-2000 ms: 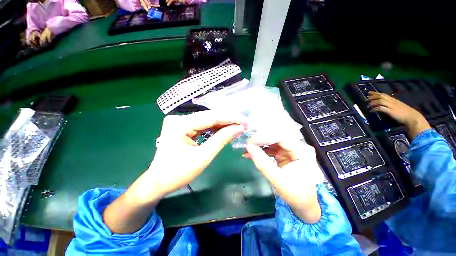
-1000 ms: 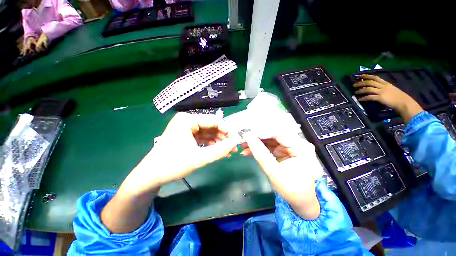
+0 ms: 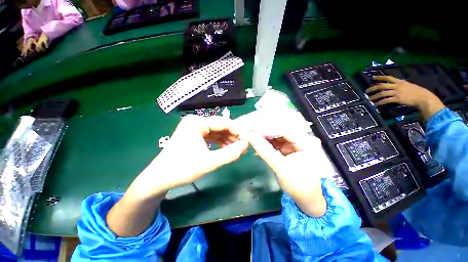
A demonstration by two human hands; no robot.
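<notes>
My left hand and my right hand meet above the bench, thumbs and fingertips pinched together. A small clear piece is between them, mostly hidden by fingers and glare. Behind my hands lies a bright, crinkled clear bag. A white sheet with rows of black dots rests tilted on a black tray. Small dark parts lie in front of that tray. A thin dark stick lies on the green bench below my left hand.
A long black tray with several part-built phones stands on the right. Beyond it, another person's hand rests over a black tray. Large clear plastic bags lie far left. A white post rises behind. A pink-sleeved person sits opposite.
The clear piece at my fingertips, plainer before, is now mostly hidden. My fingertips have drawn closer together. The view has shifted slightly, and the neighbour's hand has moved a little.
</notes>
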